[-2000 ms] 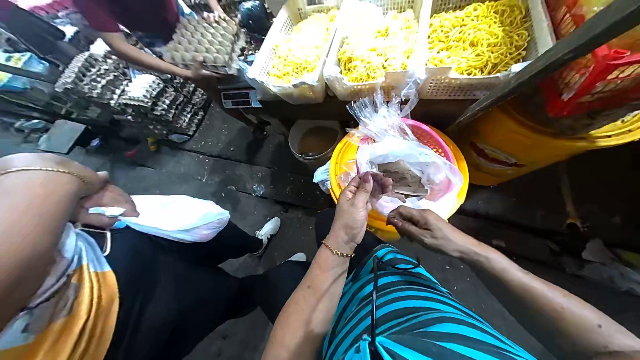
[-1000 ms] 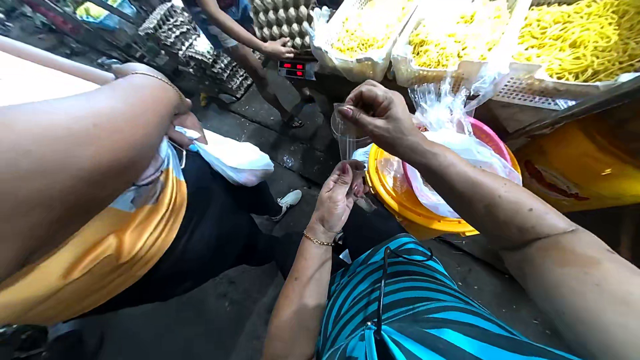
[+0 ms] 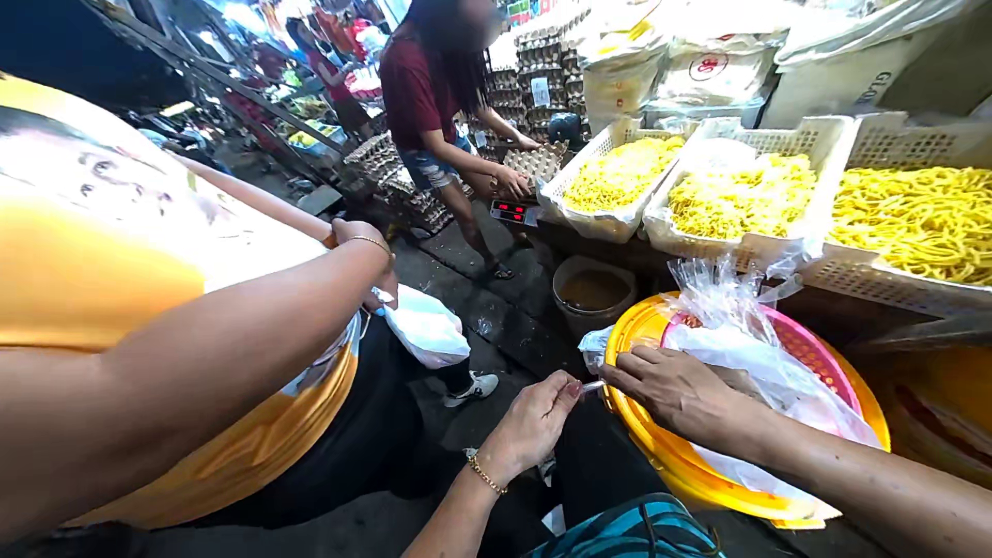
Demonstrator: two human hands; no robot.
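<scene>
My left hand (image 3: 535,422), with a gold bracelet at the wrist, pinches one end of a thin strip of clear plastic (image 3: 591,386). At the strip's other end are the fingers of my right hand (image 3: 678,391), over the left rim of a yellow tub (image 3: 647,434). Inside the tub sits a pink perforated basket (image 3: 814,353) with a white plastic bag (image 3: 790,395) and clear crumpled plastic (image 3: 725,298). Part of the bag is hidden behind my right hand and forearm.
Crates of yellow noodles (image 3: 744,194) line the stall ahead, beside a digital scale (image 3: 513,212). A bucket of brownish liquid (image 3: 593,291) stands below. Close on the left, a person holds a white bag (image 3: 426,325); another person handles an egg tray (image 3: 535,164).
My right hand, raised above the left one a second ago with clear plastic stretched between them, has come down to the tub's rim. The view has tilted up strongly.
</scene>
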